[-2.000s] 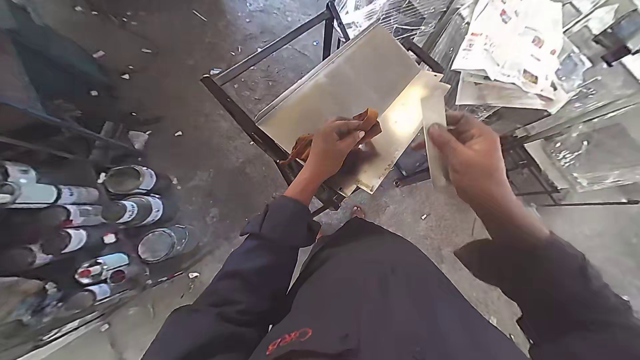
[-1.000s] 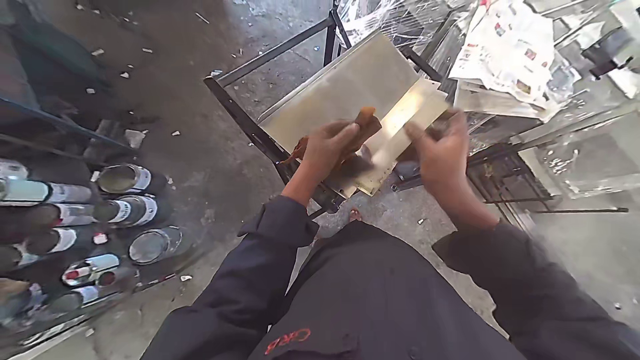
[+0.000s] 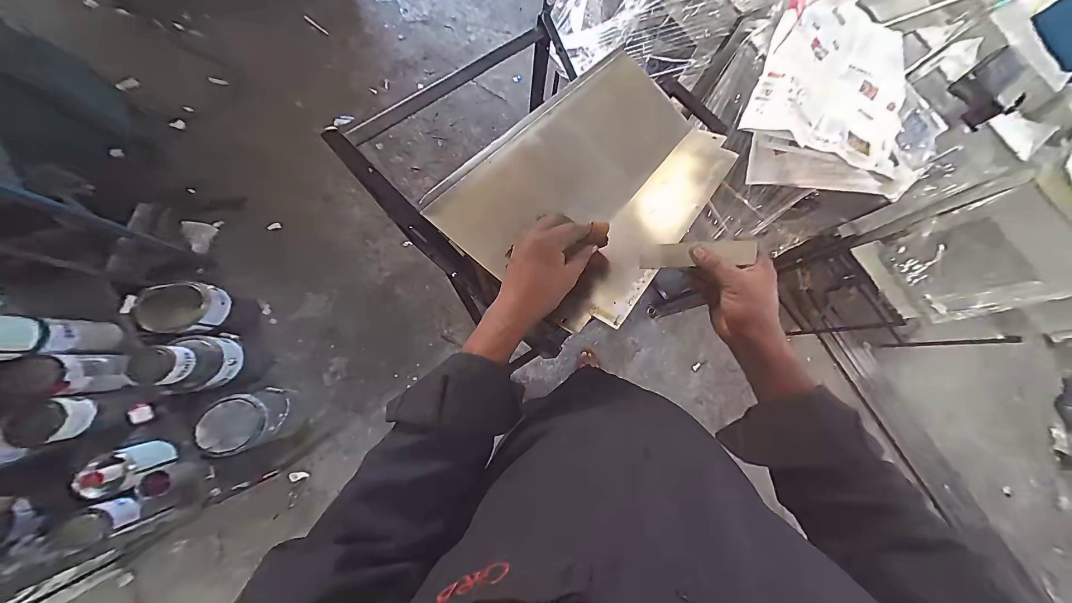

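Note:
A bent sheet-metal panel (image 3: 569,159) rests tilted on a dark metal frame stand (image 3: 402,193). On its lower part lies my left hand (image 3: 548,260), closed around a piece of orange-brown material (image 3: 599,234), perhaps a cloth or abrasive sheet; most of it is hidden under the fingers. My right hand (image 3: 737,285), to the right of the panel, grips a flat, pale rectangular strip (image 3: 703,254) between thumb and fingers. The strip's left end reaches over the panel's bright right-hand flange (image 3: 674,193); whether they touch, I cannot tell.
Several cans and jars (image 3: 239,423) stand at the lower left. Printed paper sheets (image 3: 829,92) lie on a pile at the upper right, beside clear plastic wrapping (image 3: 653,33). Another plastic-covered panel (image 3: 963,255) is at the right. Scraps litter the concrete floor (image 3: 335,276).
The pale strip, upright in my right hand two seconds ago, now lies roughly level and points left. One second ago my right hand was at the panel's right part; now it is lower. My left hand stays on the panel.

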